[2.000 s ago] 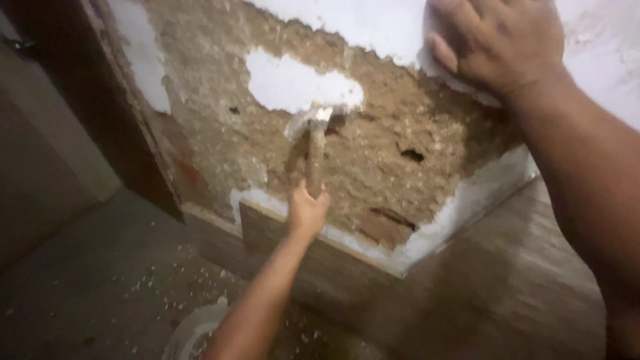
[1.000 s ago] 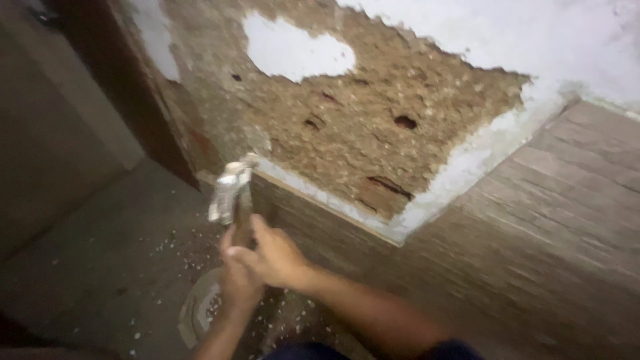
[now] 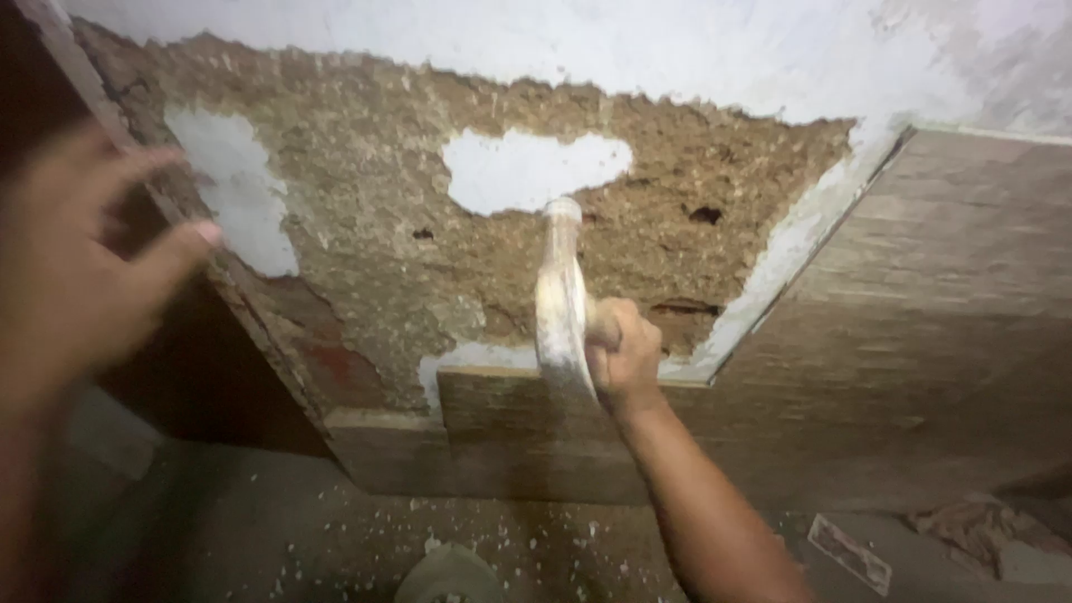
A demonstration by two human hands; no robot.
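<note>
My right hand (image 3: 628, 347) is closed round the short handle of a hammer (image 3: 563, 314) with a long, curved, whitish metal head. The round face of the head is up, over the brown, rough patch of wall (image 3: 360, 184) where the plaster is off; whether it touches the wall I cannot tell. An island of white plaster (image 3: 523, 172) lies just above the hammer, and another white piece (image 3: 239, 188) is farther left. My left hand (image 3: 92, 268), blurred, is at the left by the door frame, fingers apart and holding nothing.
Brown textured tiles (image 3: 930, 276) cover the lower and right wall, edged by white plaster. White plaster (image 3: 670, 50) runs above the rough patch. A dark door (image 3: 209, 360) stands at left. Chips litter the floor (image 3: 335, 536), with a round container (image 3: 448, 574) and a flat strip (image 3: 850, 553) on it.
The hammer was in my left hand, then both hands were on it; now my right has it, higher against the wall view. My left hand has let go and moved left. The view has shifted.
</note>
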